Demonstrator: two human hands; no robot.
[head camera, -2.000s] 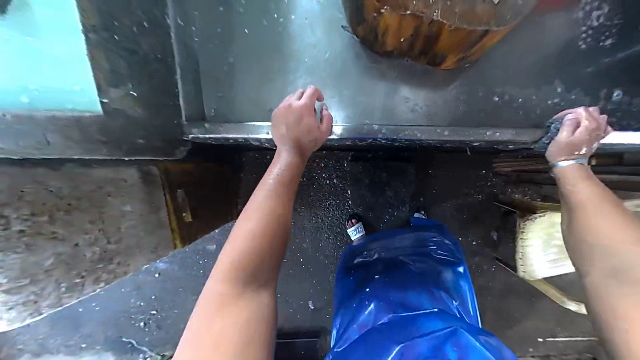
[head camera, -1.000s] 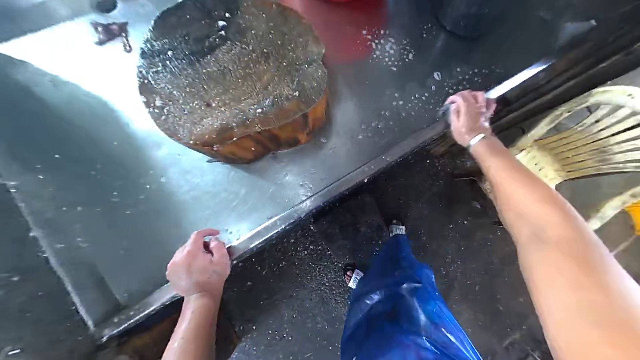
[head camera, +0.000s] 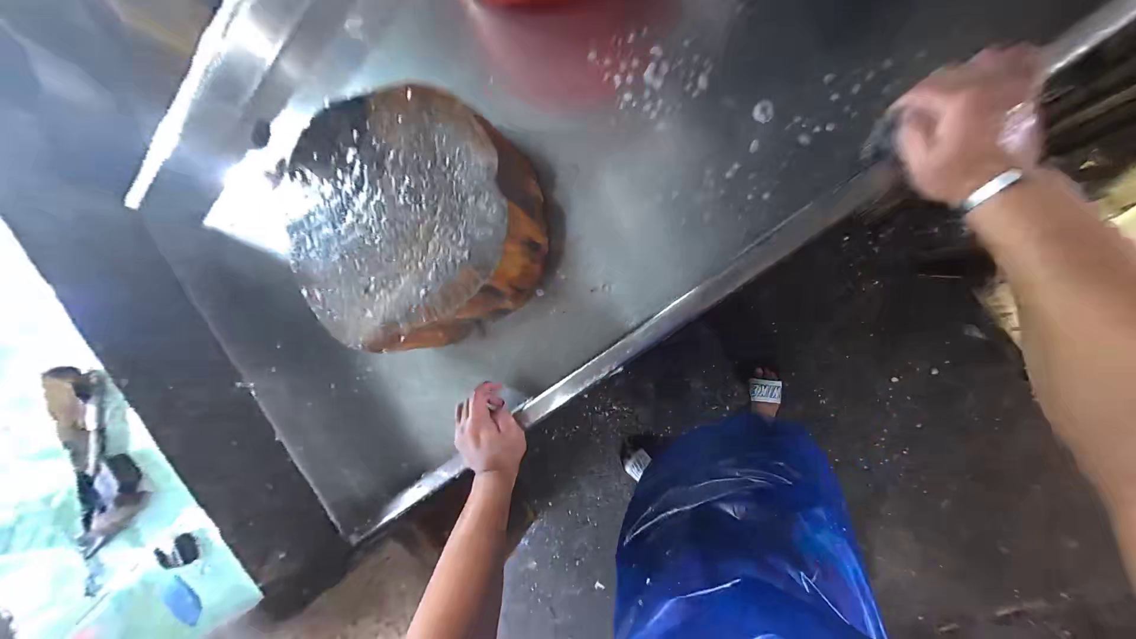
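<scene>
My left hand (head camera: 490, 432) is at the front rim of a wet stainless steel table (head camera: 612, 257), its fingers curled on a small pale object that I cannot make out. Farther right along the same rim, my right hand (head camera: 972, 124) is closed on a dark scouring pad (head camera: 881, 140), mostly hidden under the fingers. A silver band circles the right wrist. Between and beyond the hands, a thick round wooden chopping block (head camera: 399, 213) lies on the table, its top wet and foamy.
Suds dot the metal near a red object (head camera: 532, 3) at the top edge. A blue plastic apron (head camera: 741, 532) hangs in front of me above sandalled feet. Beyond the table's left side, a person (head camera: 84, 444) shows over a pale green floor. A pale chair is partly visible at the right.
The view has swung and tilted strongly. Both hands stay at the table's front rim, and the chopping block has come fully into view. The person at the left now shows.
</scene>
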